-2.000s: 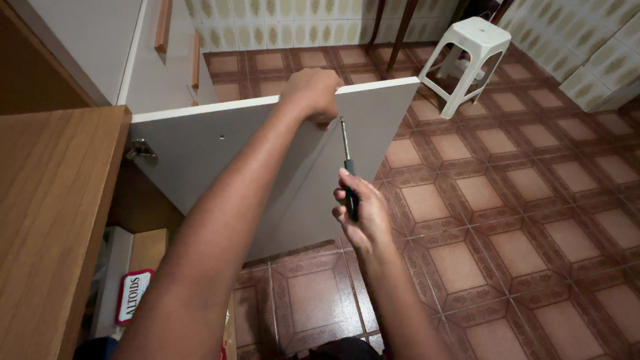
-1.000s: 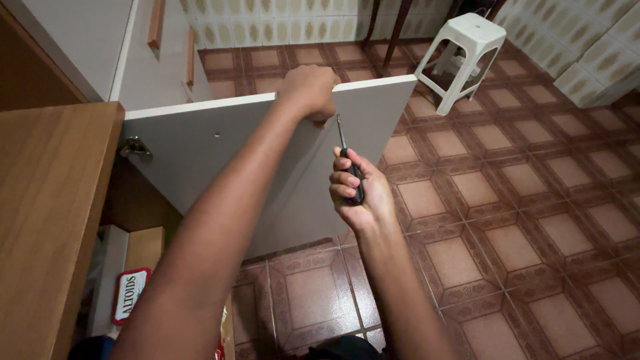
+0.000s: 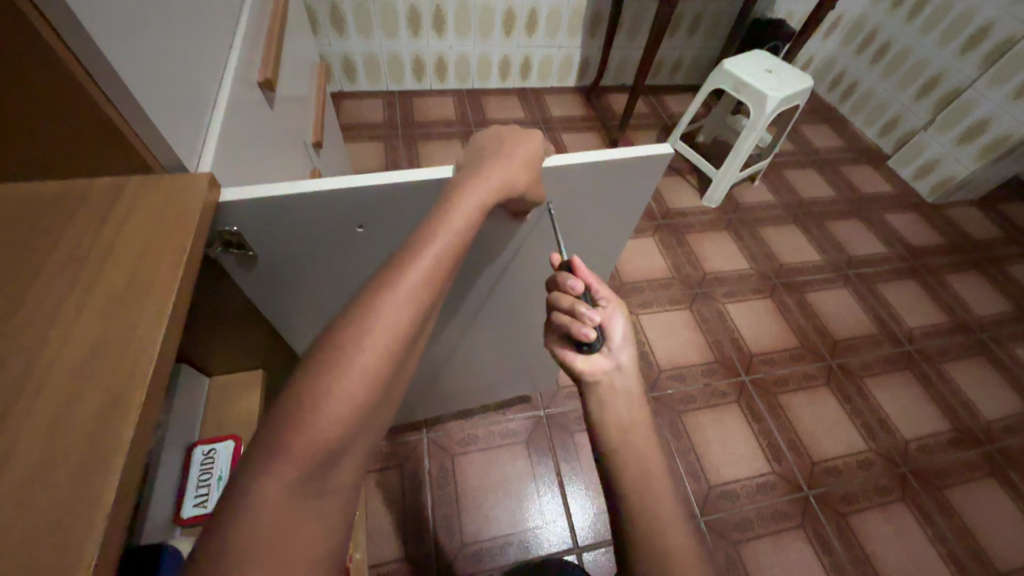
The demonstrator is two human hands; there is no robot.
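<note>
A white cabinet door (image 3: 416,272) stands swung out, its inner face toward me, with a metal hinge (image 3: 232,242) at its left edge and a small hole near the top. My left hand (image 3: 504,168) is bent over the door's top edge; its fingertips on the far side are hidden, so what they hold cannot be seen. In my right hand (image 3: 590,320) is a screwdriver (image 3: 588,308) with a black handle, its shaft pointing up. The tip is close to the door's inner face, just below my left hand; whether it touches anything is unclear.
A wooden countertop (image 3: 80,320) runs along the left. Below it, an Altoids tin (image 3: 208,480) lies by boxes inside the cabinet. Drawers with wooden handles (image 3: 273,44) stand beyond the door. A white plastic stool (image 3: 744,112) is on the tiled floor (image 3: 832,320) at the back right.
My right fingers have shifted slightly around the screwdriver's handle. My left hand remains over the door's top edge.
</note>
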